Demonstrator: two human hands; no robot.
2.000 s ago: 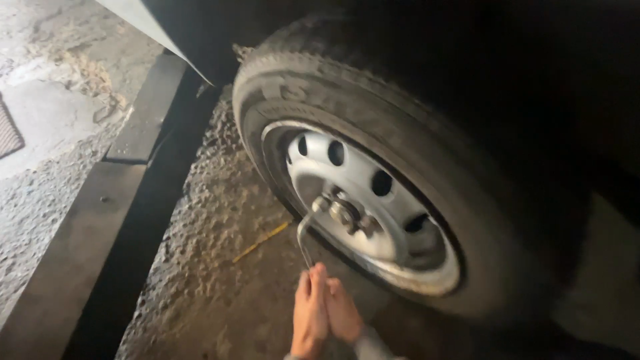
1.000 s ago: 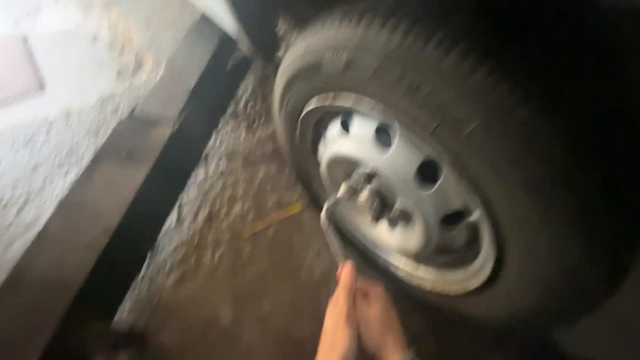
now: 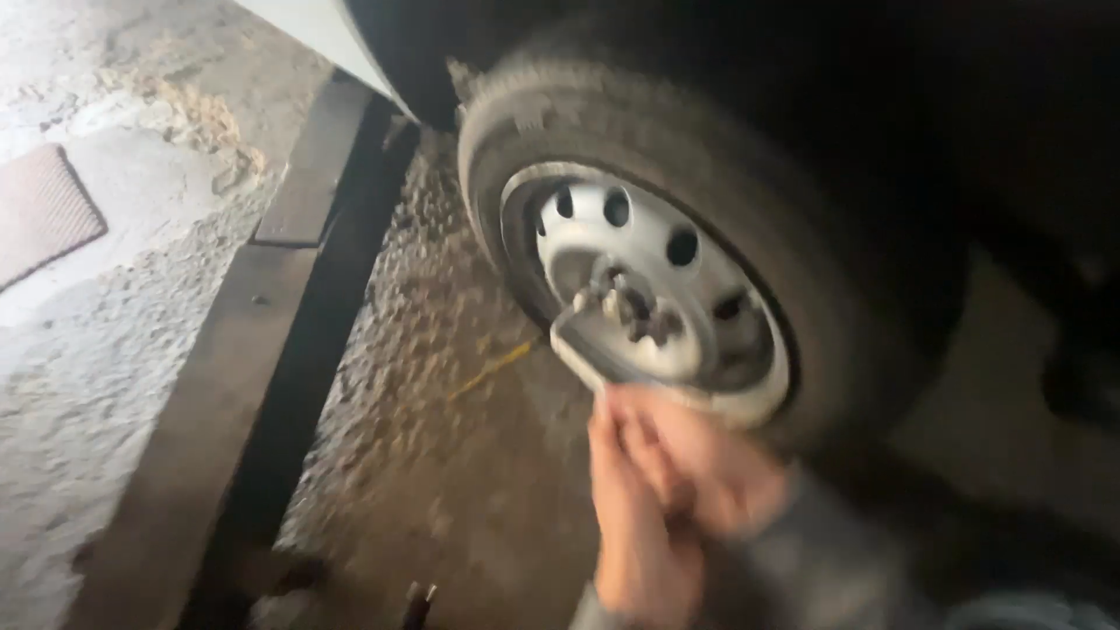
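A bent metal lug wrench [image 3: 570,350] runs from my hands up to the hub of a silver steel wheel [image 3: 647,223], its end at a lug nut near the hub's left side. My left hand [image 3: 634,516] is closed around the wrench's lower part. Just right of it, touching it, my right hand [image 3: 713,455] grips the same handle. Most of the handle is hidden by the fingers. The black rubber tire [image 3: 630,114] surrounds the wheel and leans with it in the view. Both hands are blurred.
Left of the wheel, a long dark beam [image 3: 236,350] crosses the rough ground. A yellow strip [image 3: 494,367] lies on the ground between beam and wheel. A ribbed mat [image 3: 48,210] is at the far left. The light car body edge [image 3: 319,39] hangs above the beam.
Both hands, still on the wrench, have moved closer to the wheel, and the handle has swung toward the right. The right hand now reaches in front of the wheel's lower rim.
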